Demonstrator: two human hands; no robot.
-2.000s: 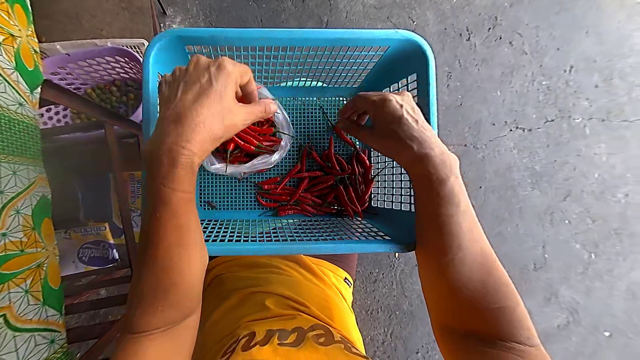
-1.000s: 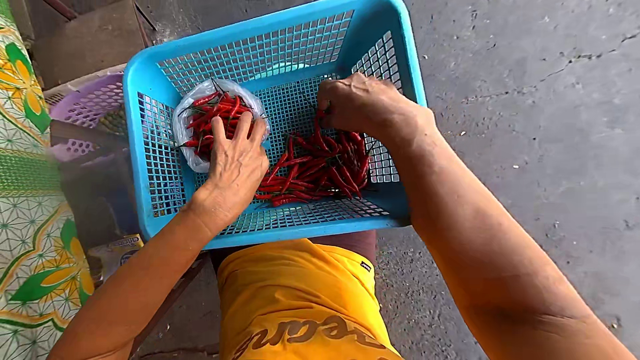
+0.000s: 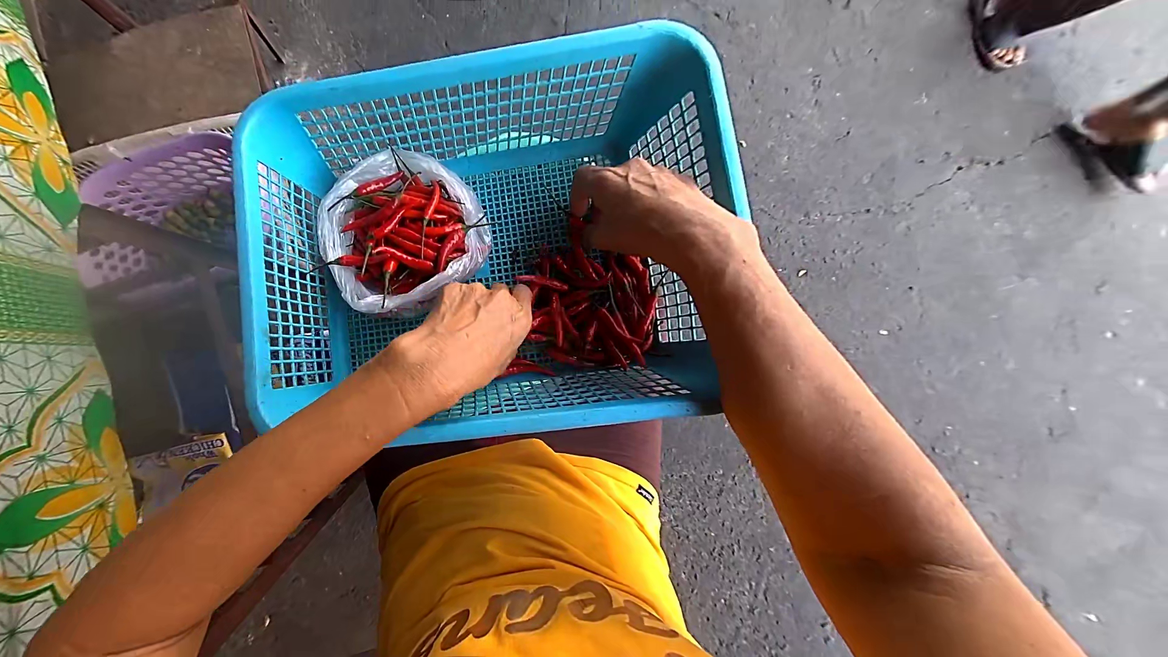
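A blue plastic basket [image 3: 484,73] lies across my lap. On its left side stands a clear plastic bag [image 3: 334,219] filled with red chili peppers [image 3: 411,228]. A loose pile of darker red chili peppers [image 3: 598,315] rests on the mesh bottom at the right. My left hand [image 3: 470,338] is between the bag and the pile, its fingertips at the pile's left edge; whether it grips a pepper is hidden. My right hand [image 3: 639,210] is above the pile, with a red chili pepper [image 3: 578,228] held at its fingertips.
At the left, a purple plastic basket [image 3: 160,178] with small green produce sits beside the blue one. A patterned green and yellow cloth [image 3: 55,365] covers the left edge. Another person's sandalled feet [image 3: 1004,57] are on the concrete floor [image 3: 931,301] at the upper right.
My left hand has moved off the bag toward the loose pile, leaving the bagged peppers uncovered. My right hand remains near the pile's upper edge. Another person's feet have come into view.
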